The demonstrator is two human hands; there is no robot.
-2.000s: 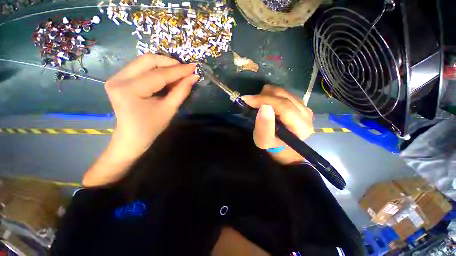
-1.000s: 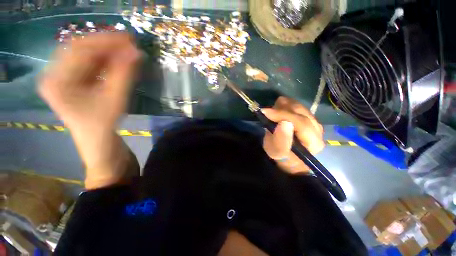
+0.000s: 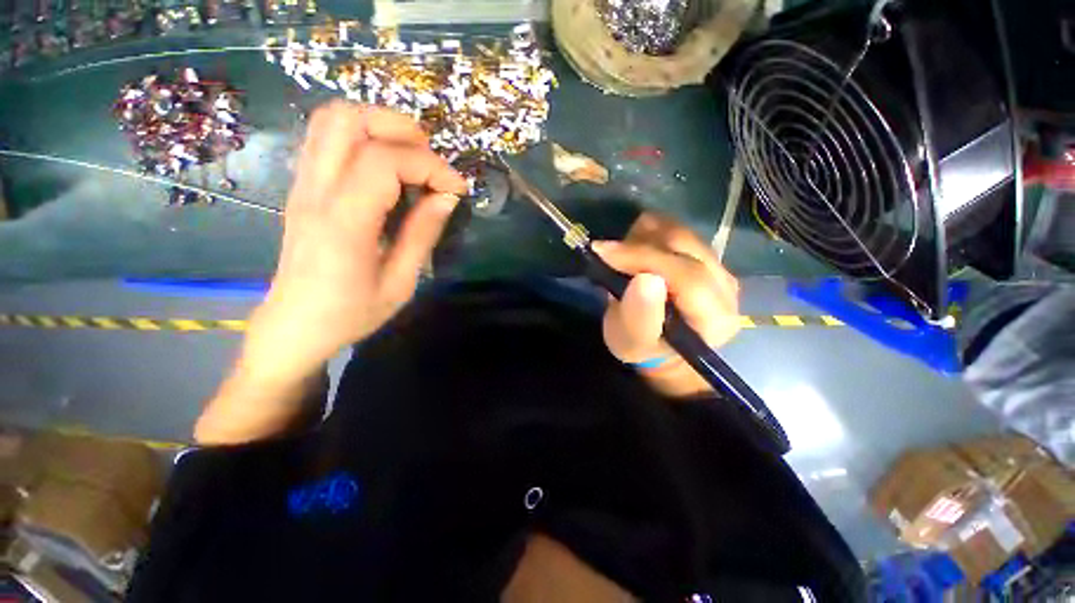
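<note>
My right hand (image 3: pixel 674 292) holds the soldering iron (image 3: pixel 716 368) like a pen. Its metal barrel points up and left, with the tip by a small round silvery disc (image 3: pixel 488 192) below the white-and-gold pile. My left hand (image 3: pixel 354 218) has thumb and index finger nearly together beside the disc. A tiny dark and shiny part (image 3: pixel 470 185) shows at the fingertips; whether it is gripped is too small to tell for certain. The white-and-gold components (image 3: pixel 472 88) lie in a loose pile above. The dark red-black components (image 3: pixel 183 124) lie in a pile to the left.
A round tan bowl (image 3: pixel 575 45) with silvery filling stands at the top. A black fan (image 3: pixel 813 165) with a wire grille is on the right. A brown scrap (image 3: pixel 578 166) lies right of the pile. Solder wire (image 3: pixel 130 173) crosses the left bench. Cartons (image 3: pixel 978 501) stand on the floor.
My left hand, a blur near the dark red-black pile one second ago, is back at the disc beside the iron tip. My right hand still holds the iron. The view has shifted slightly.
</note>
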